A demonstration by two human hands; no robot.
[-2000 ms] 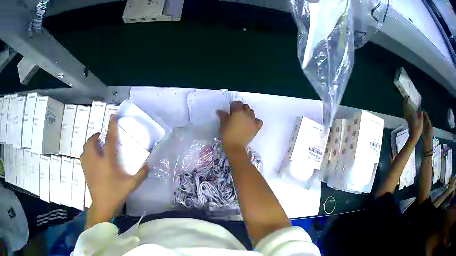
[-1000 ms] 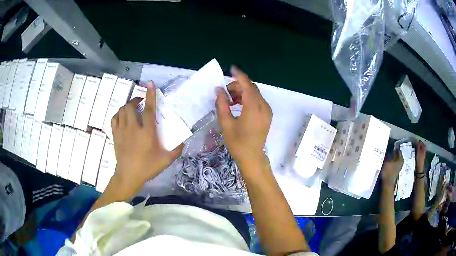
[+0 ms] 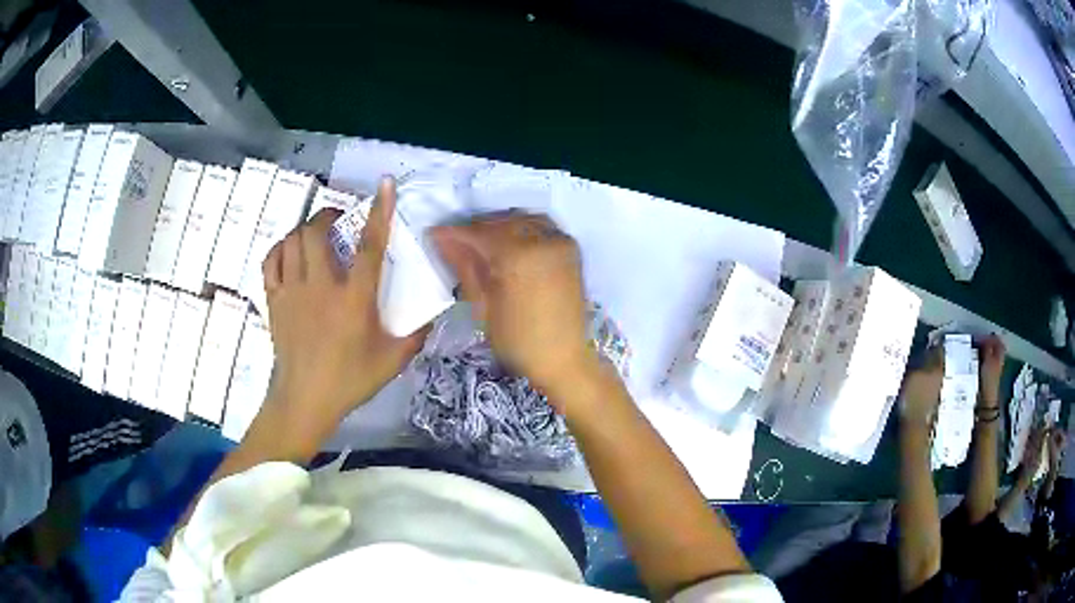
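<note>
My left hand (image 3: 324, 312) holds a white retail box (image 3: 413, 283) tilted over the left part of the work sheet. A small printed label shows between its fingers. My right hand (image 3: 519, 289) is blurred, with bent fingers, at the right edge of the box; whether it grips anything cannot be told. A heap of coiled white-grey cables (image 3: 489, 406) lies in clear plastic just below my hands. Thin white leaflets (image 3: 519, 183) lie at the far edge of the white work sheet (image 3: 672, 236).
Tight rows of packed boxes (image 3: 118, 218) stand at left. At right are an open box (image 3: 745, 324) and box stacks (image 3: 866, 353). A clear plastic bag (image 3: 855, 130) hangs over the dark green belt (image 3: 472, 71). Another person's hands (image 3: 925, 383) work at far right.
The white sheet of paper seen above the box a second ago no longer shows there. My right hand has moved left and down to the box. My left hand still holds the box.
</note>
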